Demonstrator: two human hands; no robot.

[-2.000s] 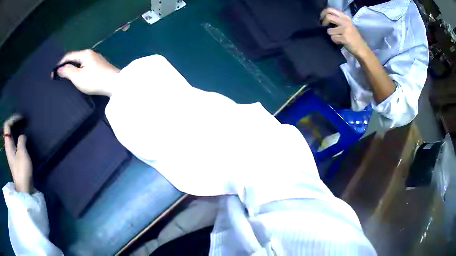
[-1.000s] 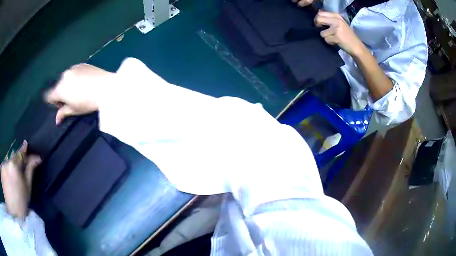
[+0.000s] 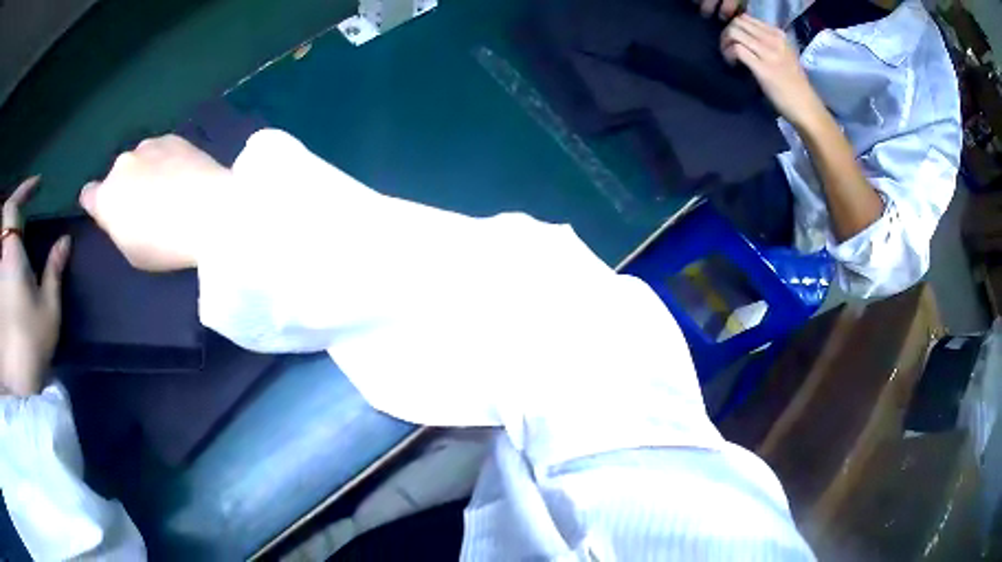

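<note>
A black box blank (image 3: 126, 313) lies in front of me at the left, turned nearly square to the view, with a narrow raised panel along its near edge. My left hand (image 3: 31, 302) holds its left side, thumb over the black card and fingers reaching up past its far corner. My right hand (image 3: 159, 203) is curled over its far edge; the palm and sleeve hide the right part and most of the fingertips. A stack of blanks (image 3: 214, 395) lies under it, its edges sticking out at the near right.
A neighbour's hands (image 3: 769, 66) work over a dark stack of blanks (image 3: 703, 126) at the upper right. The dark green tabletop (image 3: 440, 132) lies between us. A metal post base (image 3: 379, 20) stands at its far edge. A blue stool (image 3: 703, 291) and brown cartons (image 3: 813, 395) are at the right.
The blank has turned, so its near panel now runs almost level across the view. My left hand has moved up along the left side. My right hand stays near the far edge.
</note>
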